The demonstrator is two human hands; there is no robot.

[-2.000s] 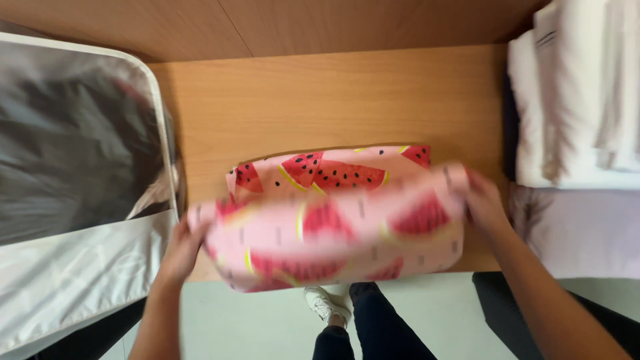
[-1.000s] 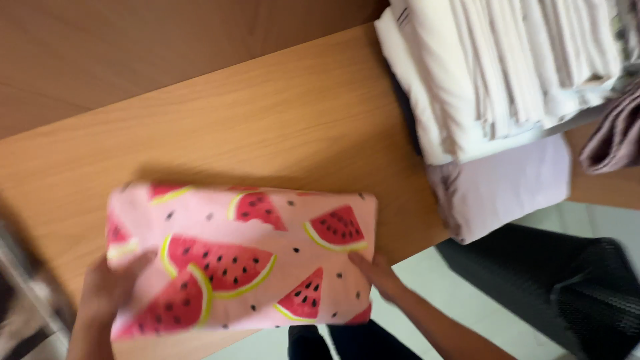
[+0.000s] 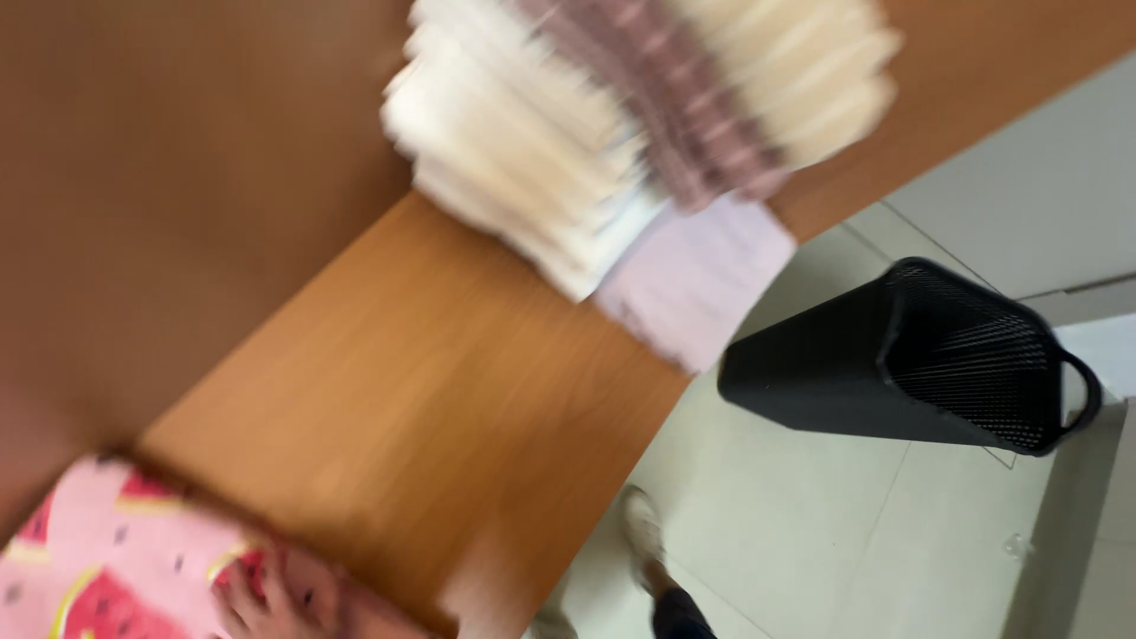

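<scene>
A folded pink cloth with a watermelon print (image 3: pixel 133 559) lies at the lower left on the wooden surface, cut off by the frame. My right hand (image 3: pixel 262 599) rests flat on top of it near its right end, fingers spread, slightly blurred. My left hand is outside the frame. Farther up the surface stands a stack of folded white and cream cloths (image 3: pixel 524 151), with dusky pink folded cloths (image 3: pixel 657 98) and cream ones (image 3: pixel 799 71) beside it. A pale lilac folded cloth (image 3: pixel 701 275) lies by the front edge.
The wooden surface (image 3: pixel 399 355) runs diagonally, with a brown wooden panel (image 3: pixel 177 177) behind it. A black perforated basket with a handle (image 3: pixel 825 364) stands on the light tiled floor (image 3: pixel 799 515). A foot in a light shoe (image 3: pixel 643 524) is below the front edge.
The view has swung strongly to the right. Both hands were on the watermelon cloth earlier; now it lies at the lower left with my right hand on it, and my left hand has left the view.
</scene>
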